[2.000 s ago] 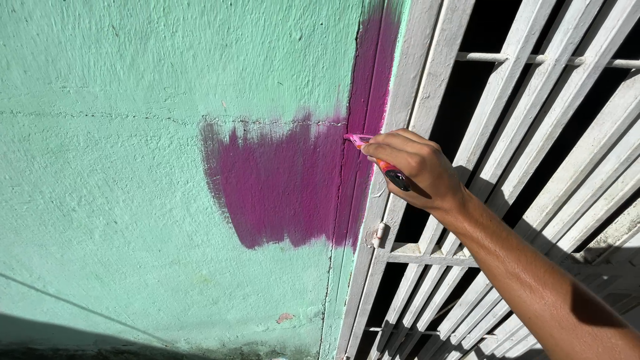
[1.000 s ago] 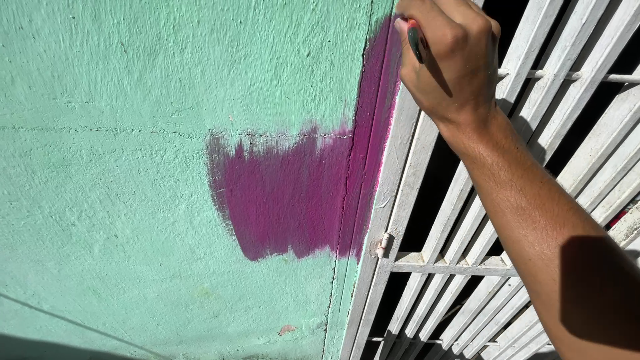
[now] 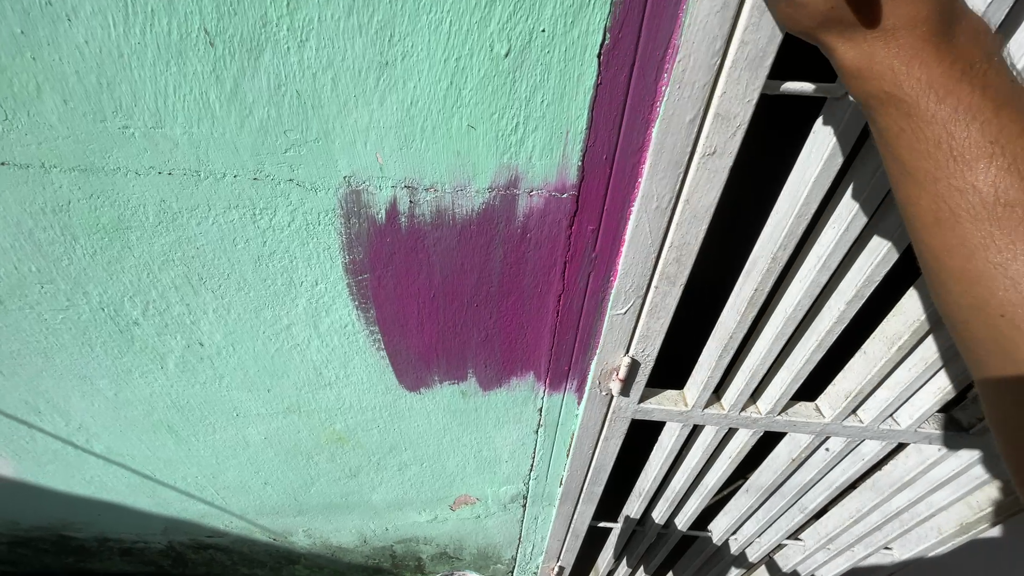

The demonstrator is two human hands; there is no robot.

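Note:
Only the heel and wrist of my right hand (image 3: 864,20) show at the top right edge, in front of the white metal gate; its fingers and anything in them are cut off by the frame. My left hand is out of view. Purple paint (image 3: 472,296) covers a rough patch on the mint green wall (image 3: 200,280), with streaky upper and left edges. A purple strip (image 3: 620,120) runs from that patch up to the top of the frame, along the wall's edge beside the gate frame.
The white metal gate (image 3: 800,320) with slanted bars fills the right side, and a hinge (image 3: 621,376) sits on its frame. A crack runs down the wall near the frame. Shadow and dark stains lie along the wall's bottom.
My right hand, seen earlier with a brush at the purple strip, has moved up and mostly out of the top of the view.

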